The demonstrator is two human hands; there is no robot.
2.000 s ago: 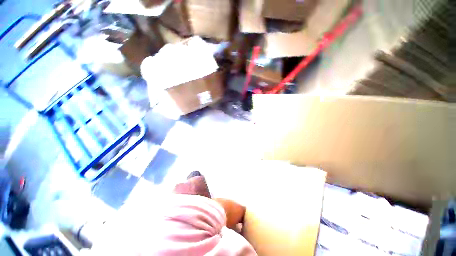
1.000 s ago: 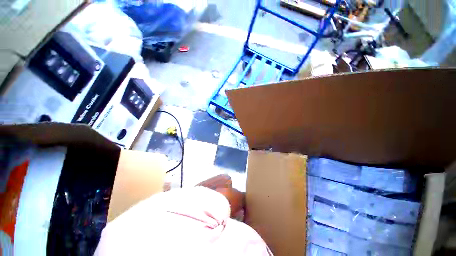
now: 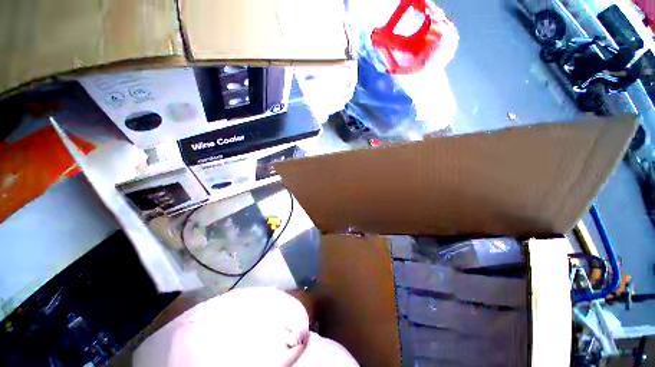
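Observation:
An open brown carton (image 3: 359, 287) is at the lower right, close to me. Its far flap (image 3: 460, 183) stands up and its near-left flap folds outward. Rows of small grey packs (image 3: 460, 308) in shiny clear film lie inside; one pack at the far end lies at a different angle. A pale pink sleeve (image 3: 223, 330) bulges at the bottom centre, left of the carton. No hand is clearly visible; my left hand is hidden beyond the sleeve and flap, and my right hand is not in the picture.
A Wine Cooler box (image 3: 248, 136) and other boxes stand upper left. A black cable (image 3: 237, 272) lies on the checked floor. An open carton with dark contents (image 3: 86, 308) is lower left. A red bag (image 3: 409, 39), a motorbike (image 3: 596, 61) and a blue tube frame (image 3: 610, 251) also show.
The view has swung from the workroom floor towards the street side. The blue trolley has shifted to the right edge, and the Wine Cooler boxes appear nearer the centre. The carton stays at lower right.

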